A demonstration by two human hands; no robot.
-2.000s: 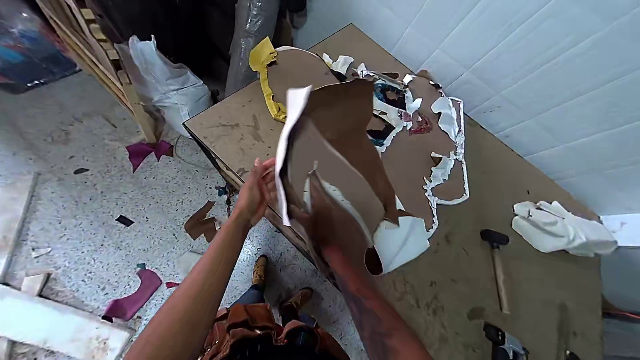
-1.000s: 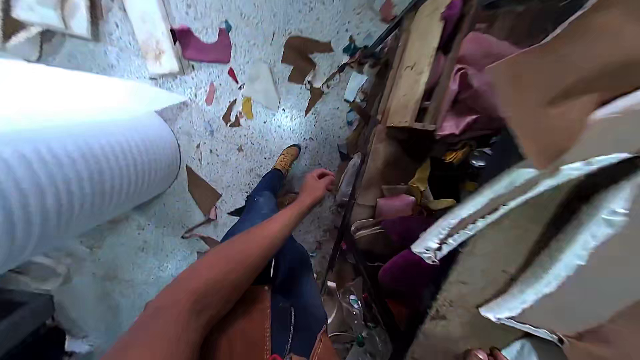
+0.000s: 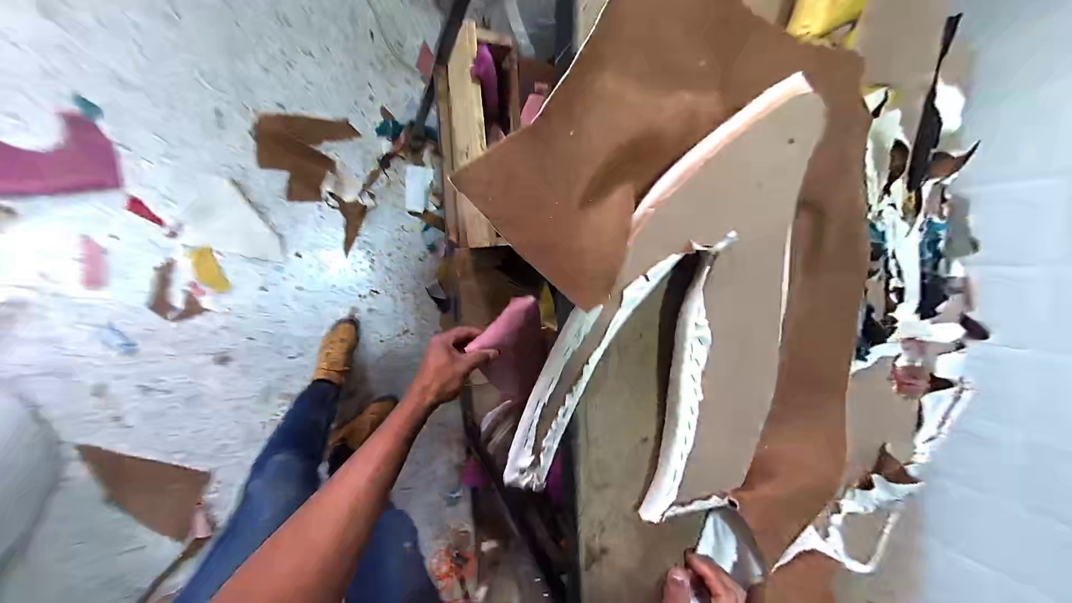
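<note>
My left hand (image 3: 456, 362) pinches the edge of a pink piece of material (image 3: 512, 347) beside the table, over the scraps stored below. My right hand (image 3: 705, 579), partly cut off at the bottom edge, has its fingers at a white flap (image 3: 730, 544) under the lower end of a grey-beige panel with white edging (image 3: 741, 335). That panel has a long slot and lies over a large brown sheet (image 3: 816, 368) on the worktable (image 3: 615, 469). A folded brown corner (image 3: 578, 201) hangs past the table's left edge.
A wooden crate (image 3: 469, 142) with pink scraps stands beside the table. Torn white and dark offcuts (image 3: 913, 276) lie along the wall (image 3: 1017, 352). Brown scraps (image 3: 293, 151) and a magenta scrap (image 3: 67, 159) litter the floor near my boots (image 3: 337, 350).
My left hand was empty above the floor one second ago and now holds the pink piece. The view has swung back toward the table since then.
</note>
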